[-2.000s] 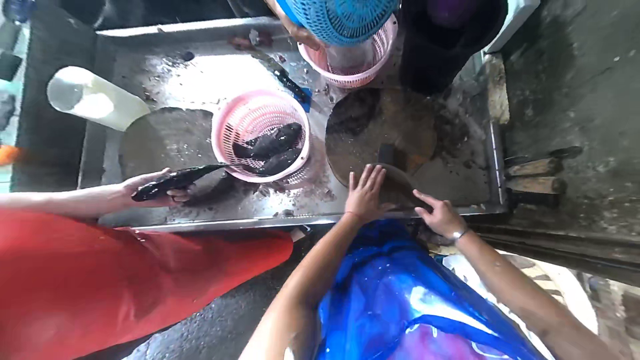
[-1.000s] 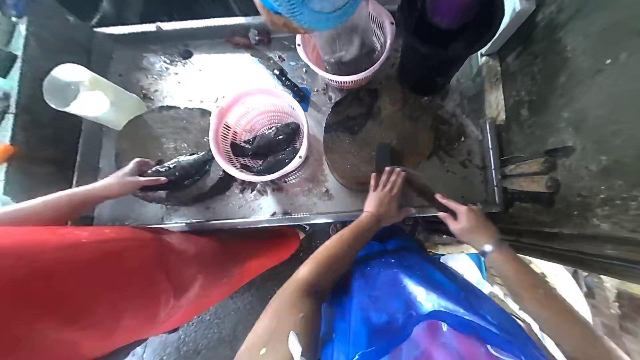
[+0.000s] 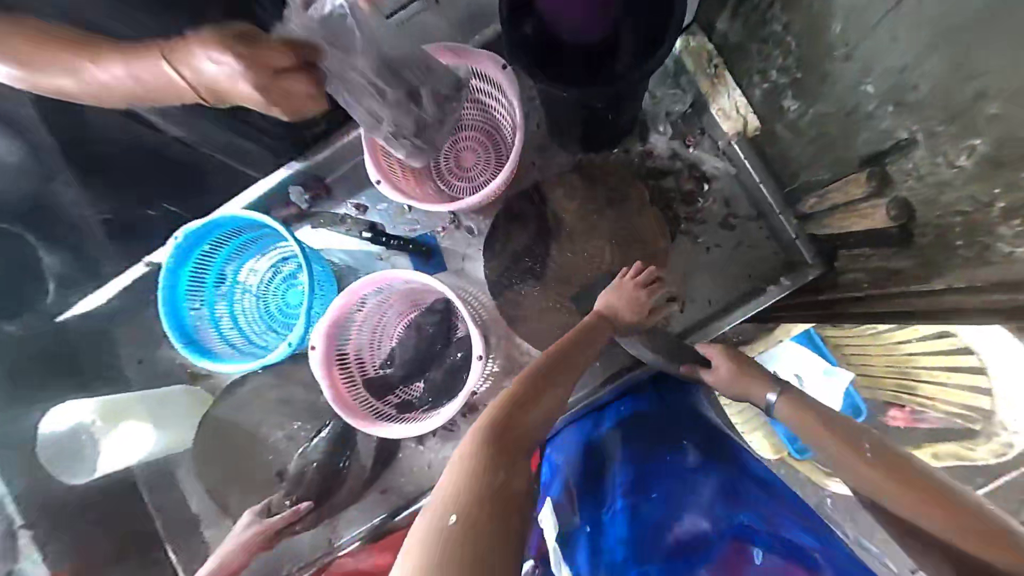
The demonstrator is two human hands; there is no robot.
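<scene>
My right hand [image 3: 734, 374], with a metal band at its wrist, grips the end of a dark knife [image 3: 660, 350]. The blade runs toward my left hand [image 3: 634, 299], which lies palm down with its fingers apart at the near right edge of a round cutting board [image 3: 612, 216]. A dark flat block [image 3: 590, 294] shows beside my left fingers; its far side is hidden. Whether those fingers press on the blade or the block, I cannot tell. Several dark fish [image 3: 420, 344] lie in a pink plastic basket [image 3: 320, 352] left of my forearm.
At lower left a co-worker's hand [image 3: 260, 528] holds a dark fish [image 3: 320, 468] on another round board [image 3: 240, 432]. Another person's hand [image 3: 256, 72] holds a clear plastic bag [image 3: 392, 88] over a second pink basket [image 3: 512, 120]. A blue basket [image 3: 172, 308] and a pale jug [image 3: 120, 432] stand at left.
The view has turned and shifted. The blue basket, held over the far pink basket earlier, now rests at the left of the metal tray. My hands stay at the near board edge with the knife.
</scene>
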